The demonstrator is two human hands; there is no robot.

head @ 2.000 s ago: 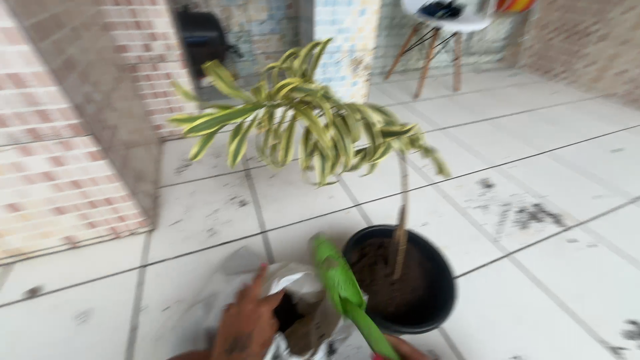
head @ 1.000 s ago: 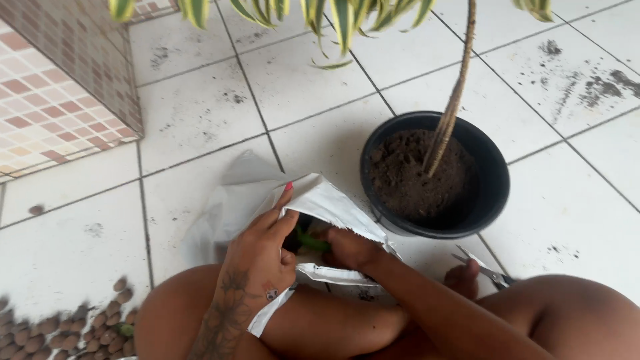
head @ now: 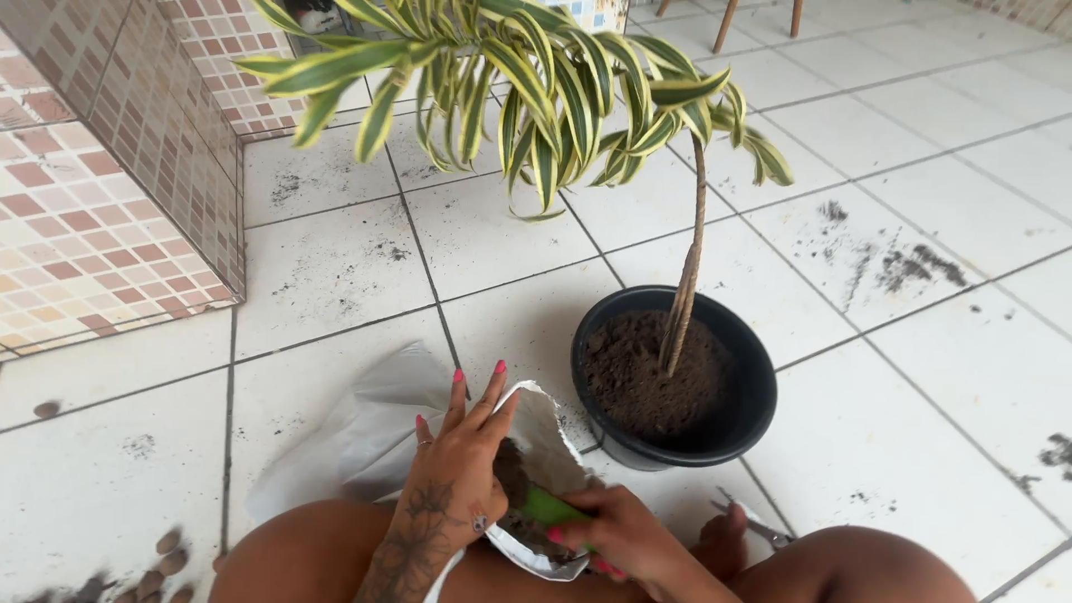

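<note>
My left hand, fingers spread, rests against the rim of an open white plastic bag with dark soil inside. My right hand grips a green hand trowel, whose blade is in the bag's mouth over the soil. Just beyond my right hand stands a round black plastic pot, partly filled with brown soil. From it rises a leaning plant stem with drooping green-and-yellow striped leaves.
Scissors lie by my foot at the right. Clay pebbles are scattered at the lower left. Spilled soil marks the white tile floor. A mosaic-tiled pillar stands at the left; wooden chair legs show behind.
Two seconds ago the green trowel was held up between the bag and the pot; now its blade is in the bag. My left hand's fingers have spread since one second ago. The view has shifted.
</note>
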